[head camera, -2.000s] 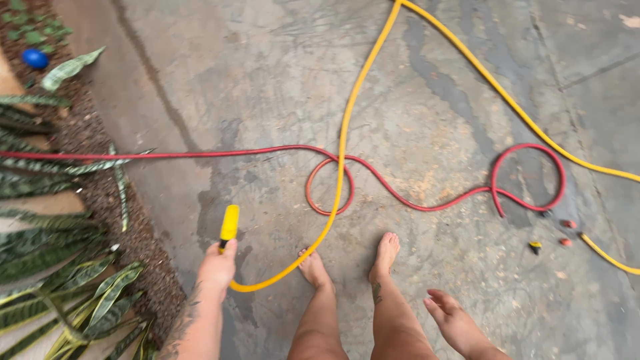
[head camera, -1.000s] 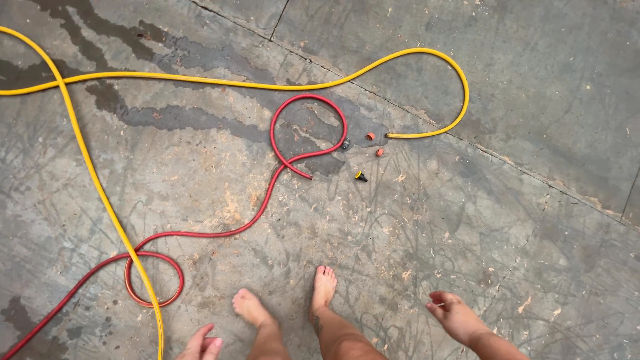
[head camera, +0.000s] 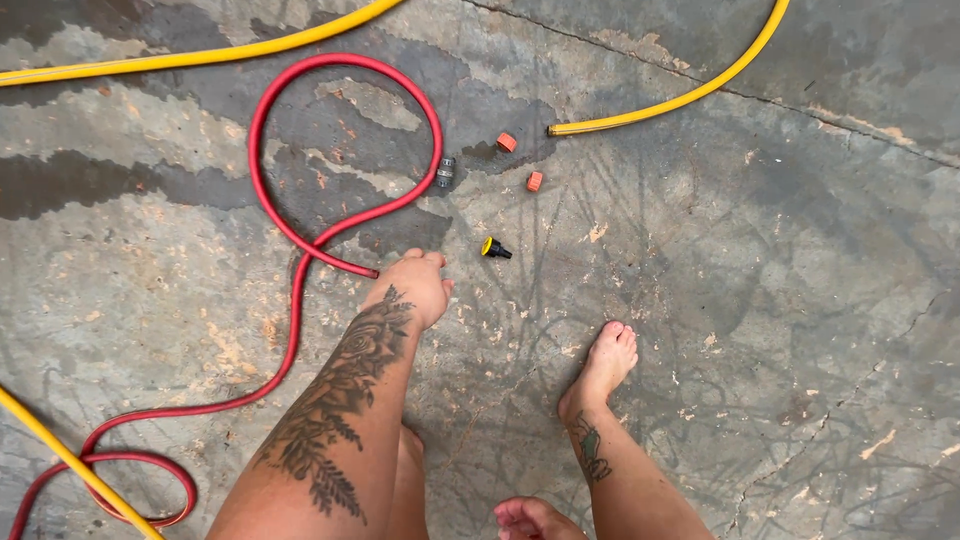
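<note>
My left hand (head camera: 412, 283) reaches forward over the floor, beside the cut end of a red hose (head camera: 296, 315); its fingers are partly hidden, and nothing shows in them. Low in the view, near my bare foot, my right hand (head camera: 536, 519) has its fingers apart and holds nothing visible. Ahead of my left hand lie a small black and yellow hose fitting (head camera: 495, 248), a grey hose coupling (head camera: 445, 172) against the red hose loop, and two orange ring nuts (head camera: 506, 142), (head camera: 534, 181). The open end of a yellow hose (head camera: 645, 114) points toward the nuts.
The concrete floor (head camera: 750, 300) has wet patches and a long crack at the upper right. Another stretch of yellow hose (head camera: 187, 58) runs across the upper left, and one crosses a small red hose loop at the lower left.
My left hand held a yellow and black hose nozzle two seconds ago; that nozzle is out of view. The hand has since reached forward to the red hose end. The view has shifted right and closer.
</note>
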